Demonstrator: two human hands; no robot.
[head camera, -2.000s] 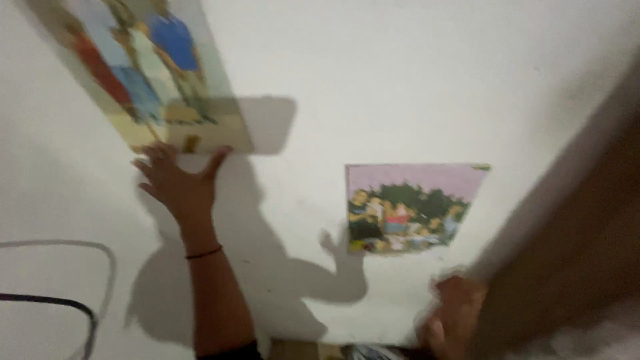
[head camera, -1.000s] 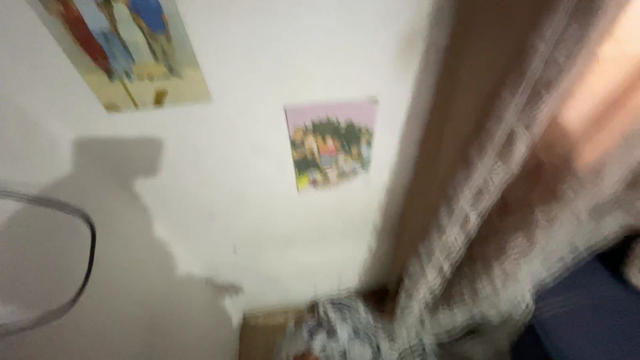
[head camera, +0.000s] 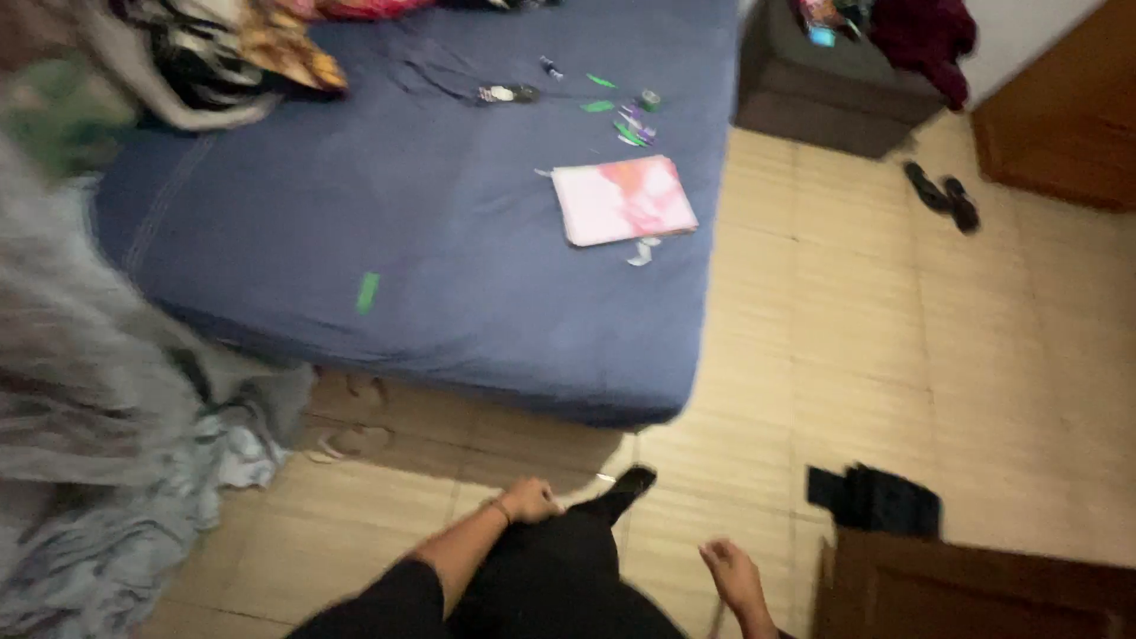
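Observation:
My left hand (head camera: 531, 501), with a dark band at its wrist, is lowered by my black-clothed leg, its fingers curled; whether anything is in it cannot be told. My right hand (head camera: 733, 572) hangs over the tiled floor with fingers slightly bent, and no object shows in it. Beyond both hands is a bed with a blue sheet (head camera: 426, 222). On it, near the right edge, rest a pink and white book or folder (head camera: 624, 201), small white scraps (head camera: 643, 252), green strips (head camera: 628, 134) and a green roll (head camera: 650, 99). Another green strip (head camera: 367, 293) lies nearer the left.
Draped grey cloth (head camera: 115, 355) hangs at the left. Sandals (head camera: 355, 442) are on the floor beside the bed. Dark clothing (head camera: 874, 500) lies at the right, by a brown wooden panel (head camera: 976, 586). A grey box-like seat (head camera: 816, 98) and dark flip-flops (head camera: 942, 197) are farther off.
The view has swung from the wall with two pictures to the bed and floor. My left hand, earlier raised at the larger picture's lower edge, is now down beside my leg.

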